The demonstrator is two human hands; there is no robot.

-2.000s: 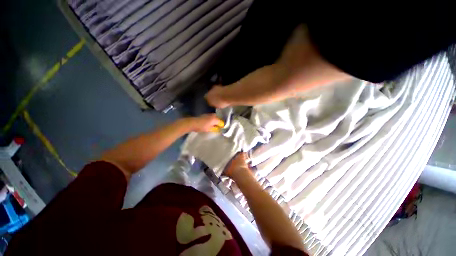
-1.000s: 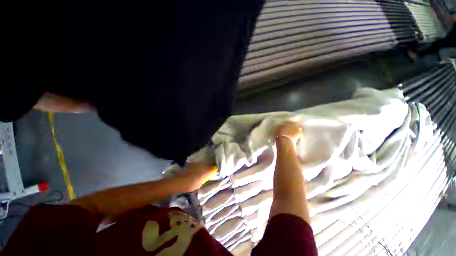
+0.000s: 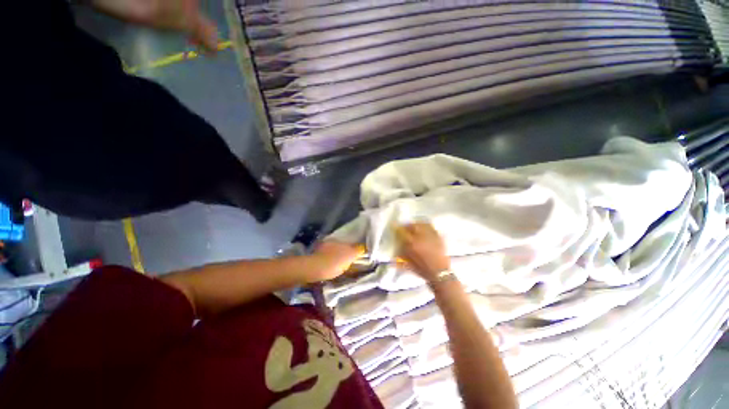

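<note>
A white to pale grey cloth panel (image 3: 511, 208) lies loose and crumpled over the far side of the table of parallel tubes. Nearer me it lies in ribbed folds with a gathered edge (image 3: 364, 343). My left hand (image 3: 336, 260), with yellow on the fingertips, grips the cloth near its left end. My right hand (image 3: 422, 249) is close beside it on the cloth, fingers bent into it, with yellow at a fingertip. Its fingertips are partly hidden, so its hold is not certain.
Grey-mauve ribbed cloth (image 3: 416, 72) covers a neighbouring table beyond a dark gap. A person in dark clothes (image 3: 104, 136) is at the upper left, one hand visible. Bare metal tubes (image 3: 711, 148) show at the right. A white frame with a red end (image 3: 56, 256) stands on the left floor.
My right hand has moved left along the cloth towards my left hand. The person in dark clothes has moved away to the upper left, uncovering the neighbouring table's corner.
</note>
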